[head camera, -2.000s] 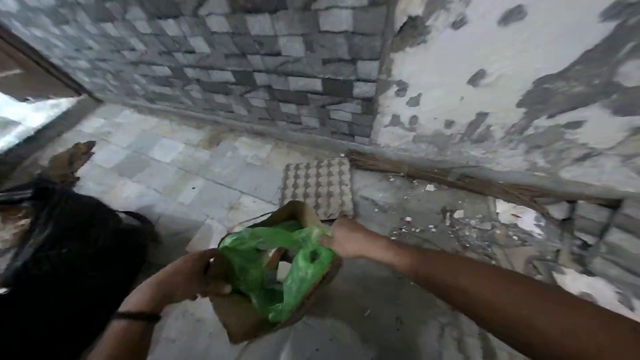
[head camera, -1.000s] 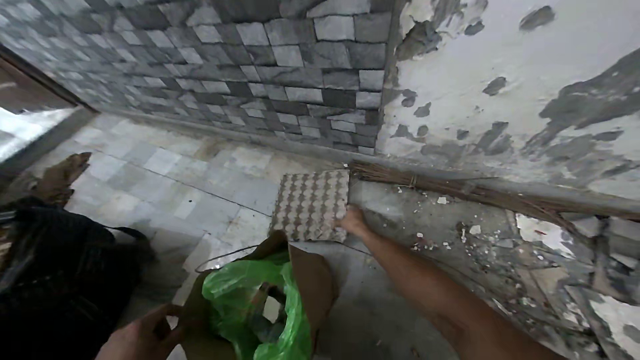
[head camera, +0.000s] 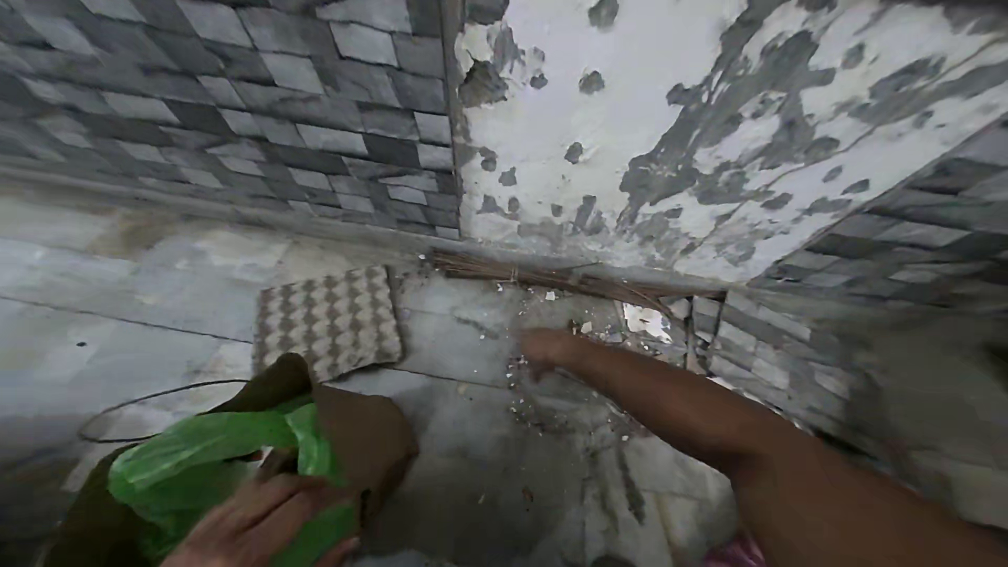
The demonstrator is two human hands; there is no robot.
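A brown bag with a green plastic bag inside it stands at the lower left; small items are partly seen in its mouth. My left hand rests on the green plastic at the bag's near side; whether its fingers grip the plastic is unclear. My right hand is blurred and reaches over the floor beside scattered chips of debris; its fingers are not clear. To its left an egg tray of grey pulp lies on the floor, just behind the bag.
A bundle of thin sticks lies along the wall base. Broken pieces and stone-patterned tiles are at the right. A grey tiled wall meets a peeling plaster wall. A thin dark loop lies left of the bag.
My right hand has moved from the bag to the egg tray's edge, then right over the debris. My left hand has come onto the green plastic since a second ago. The view has shifted right.
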